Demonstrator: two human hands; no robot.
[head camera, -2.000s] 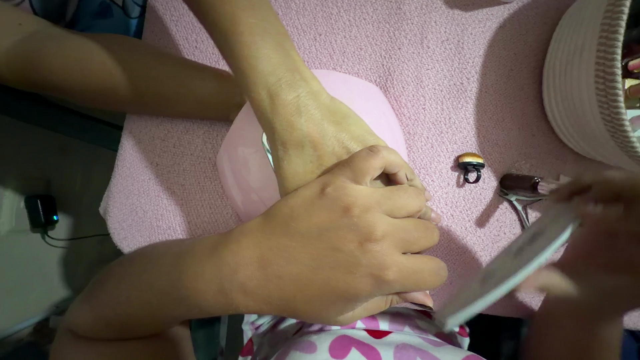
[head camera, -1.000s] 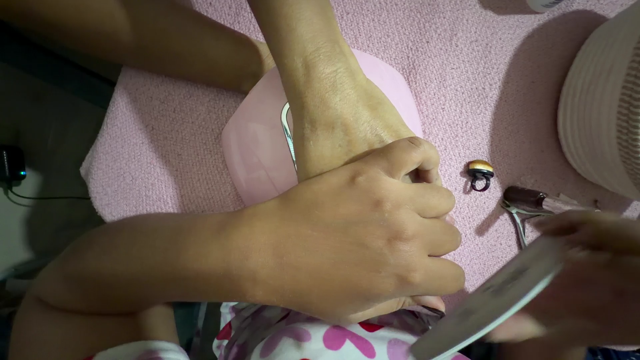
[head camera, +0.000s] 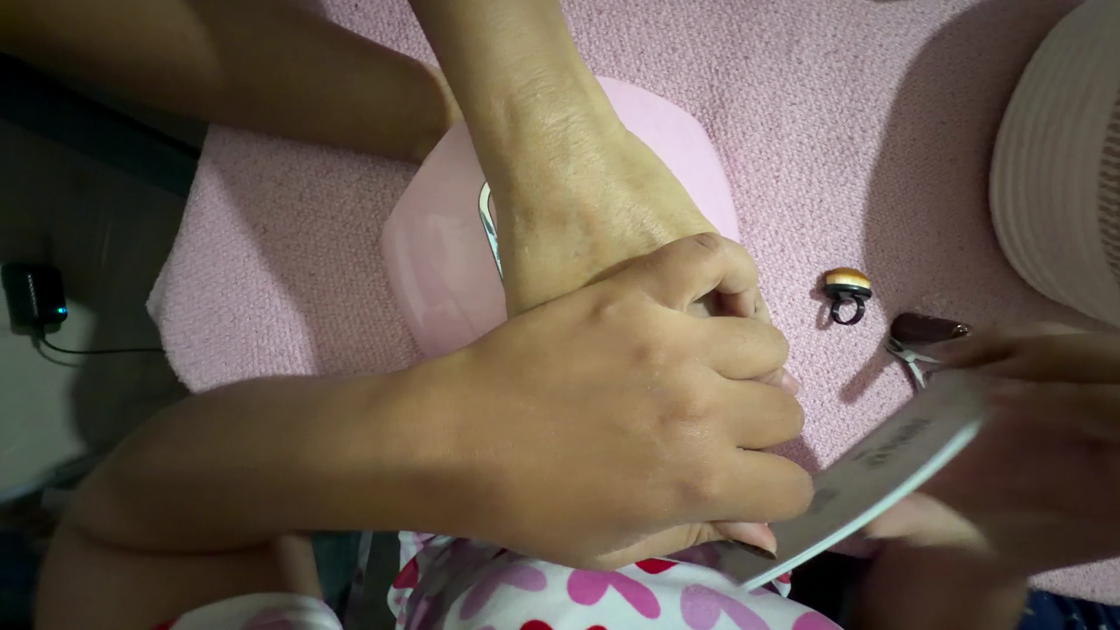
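Note:
My left hand (head camera: 665, 420) is wrapped around the fingers of another person's hand (head camera: 586, 192), which reaches in from the top and lies over a pink nail lamp or hand rest (head camera: 437, 254). In my right hand (head camera: 1024, 446), blurred at the lower right, is a grey-white nail file (head camera: 884, 472) bearing writing. The file slants down to the left, its far end beside my left fingertips. Which fingernail it touches cannot be told, since my fingers hide it.
A pink textured towel (head camera: 262, 262) covers the table. Right of the hands lie a ring with a burger-like top (head camera: 847, 293), a dark small bottle (head camera: 927, 328) and metal nippers (head camera: 914, 363). A pale woven basket (head camera: 1041, 166) stands at the upper right; a black adapter (head camera: 33, 297) lies at the left.
The file in my right hand has shifted a little and stays blurred by motion. My left hand keeps its hold on the other person's hand. The view has shifted slightly.

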